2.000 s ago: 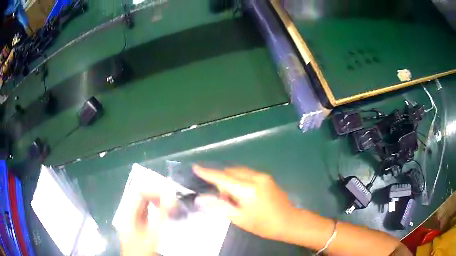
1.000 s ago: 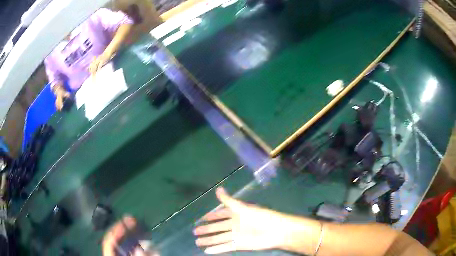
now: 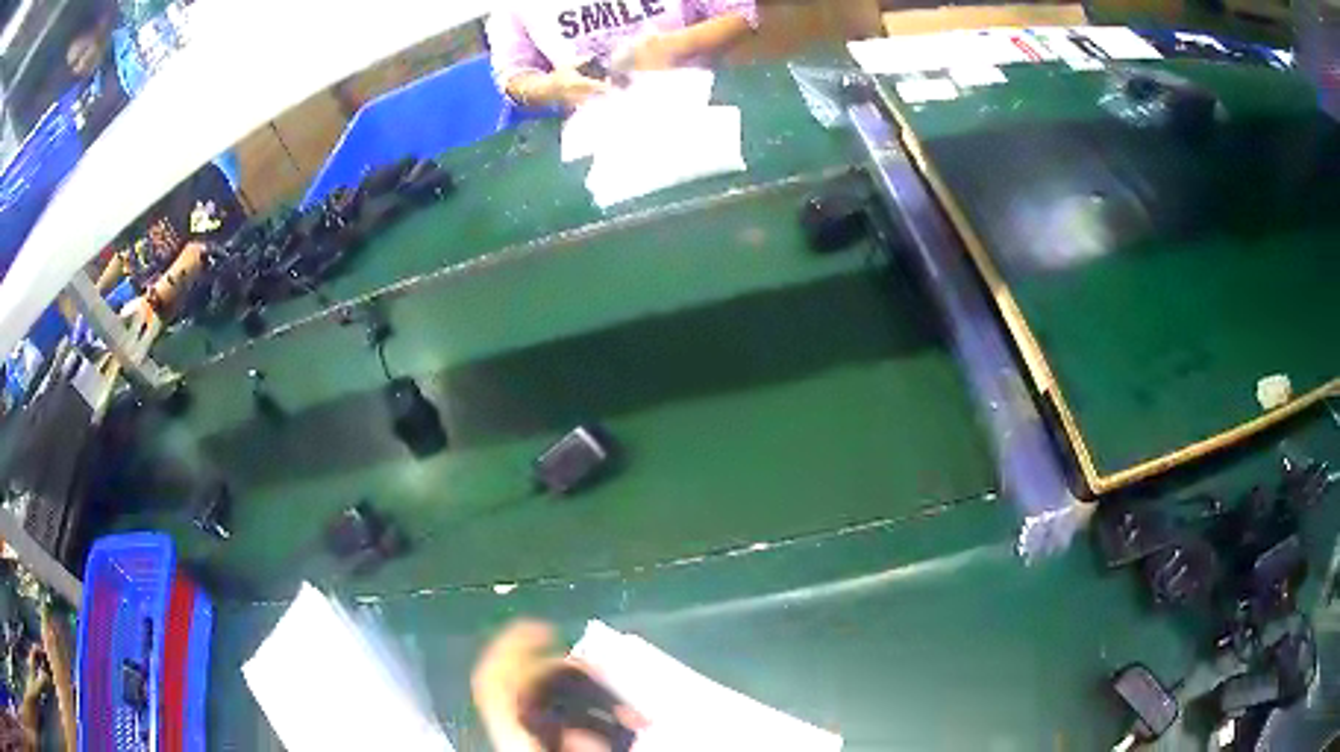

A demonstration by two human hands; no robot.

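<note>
My left hand point(image 3: 522, 688) is blurred at the bottom centre, with its fingers around a dark block that looks like a power adapter point(image 3: 578, 702). The cord cannot be made out. A white, glaring poly bag stack point(image 3: 705, 705) lies just right of the hand, and another whitish bag stack point(image 3: 335, 679) lies to its left. The bottom edge cuts off the hand and both stacks. My right hand is not in view.
Scattered adapters point(image 3: 573, 458) lie on the green belt point(image 3: 764, 426). A bluish divider strip point(image 3: 963, 316) borders the wood-edged board point(image 3: 1085, 467). Loose adapters point(image 3: 1146, 698) pile up at right. A blue bin point(image 3: 106, 646) stands at left. A person in pink point(image 3: 522, 59) handles white sheets across the belt.
The view has turned left and up. My right hand, open over the table one second ago, has left the picture. My left hand, still around the dark block, is now beside the white bags.
</note>
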